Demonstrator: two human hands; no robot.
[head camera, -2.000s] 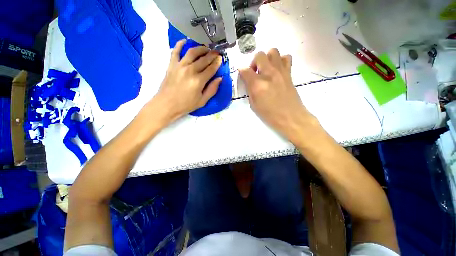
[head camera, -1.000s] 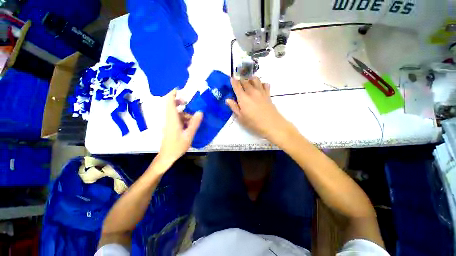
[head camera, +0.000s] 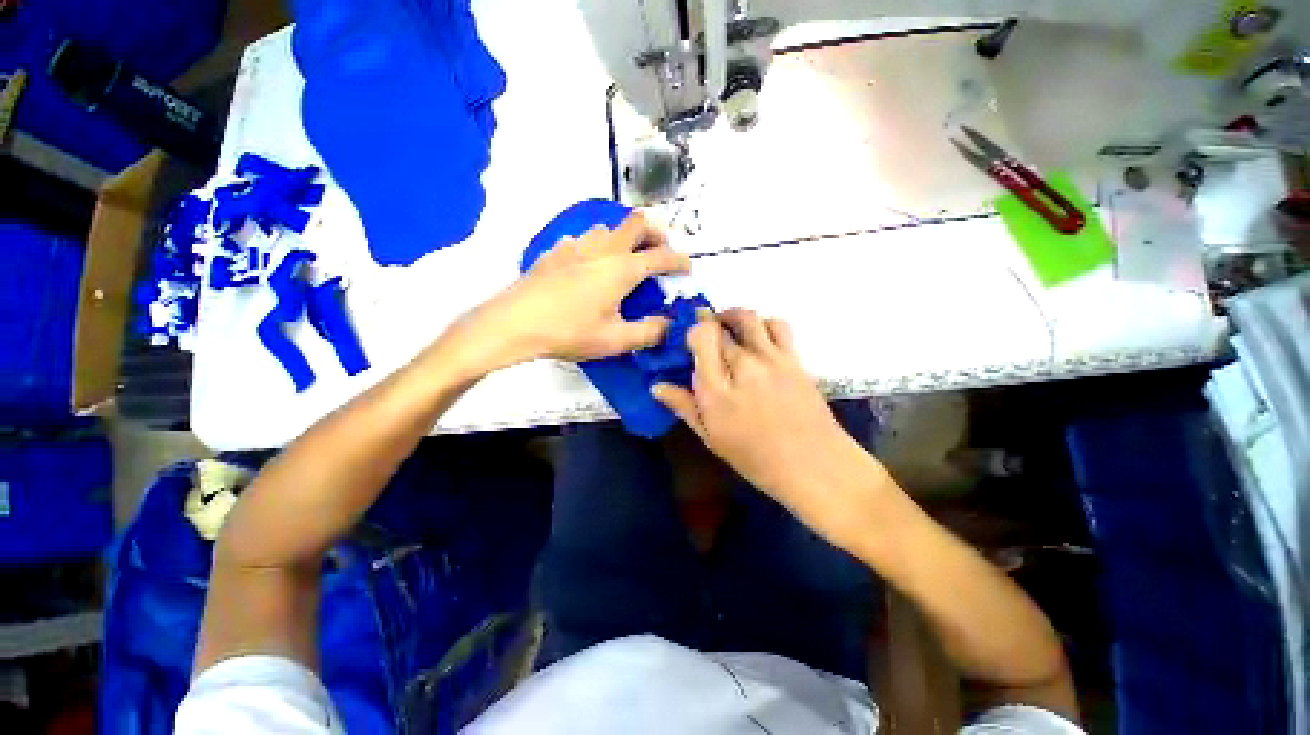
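A blue cloth piece with a rounded end (head camera: 621, 385) lies at the table's front edge, below the needle area, partly hidden under my hands. My left hand (head camera: 596, 295) lies over its upper left part, fingers bent onto the cloth. My right hand (head camera: 740, 376) pinches a smaller folded blue part (head camera: 675, 333) on top of it, at the right side. A little white shows between the hands at this fold. The presser foot and needle area (head camera: 690, 118) of the sewing machine stands above the hands, apart from the cloth.
Stacked blue panels (head camera: 395, 144) lie on the table's left. Blue tabs (head camera: 273, 201) are heaped at the left edge. Red-handled snips (head camera: 1037, 194) lie on a green card (head camera: 1063, 244) at the right. An open cardboard box (head camera: 115, 280) stands left of the table (head camera: 934, 323).
The cloth left the needle area and came toward the table's front edge. My left hand moved onto its upper part, and my right hand moved down to its right side. The view also shifted.
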